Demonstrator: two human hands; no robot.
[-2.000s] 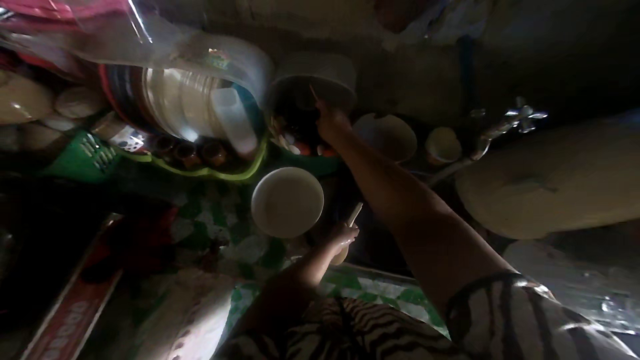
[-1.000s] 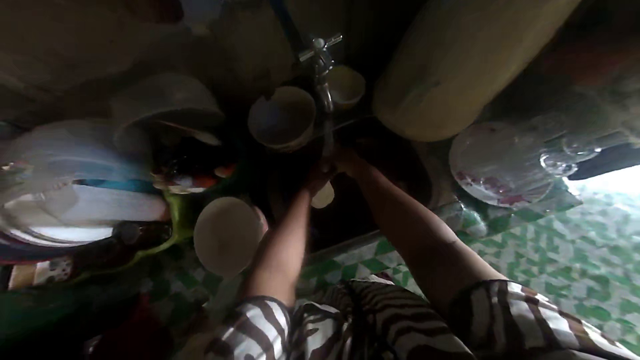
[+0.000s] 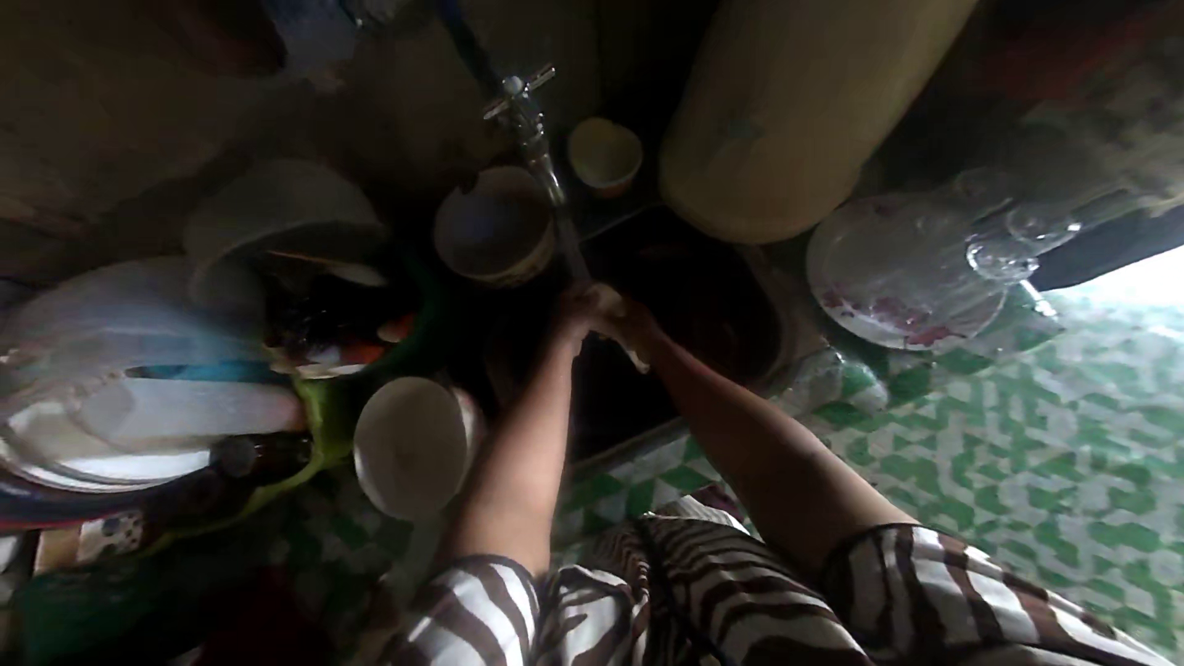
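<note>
Both my hands meet over the dark sink basin, under the stream of water from the metal tap. My left hand and my right hand close around a small pale utensil, whose end shows below the fingers; its exact kind cannot be told. Left of the water stands a pale bowl, and behind the basin sits a small cup. A white round container rests on the counter beside my left forearm.
Plates stand in a yellow-green rack at the left, near a green container of utensils. A large pale vessel rises behind the basin. A patterned plate and clear glasses lie right, by the green-and-white patterned counter.
My right hand was at the utensil container two seconds ago; it has moved to the tap water and joined my left hand. The view has swung to the right.
</note>
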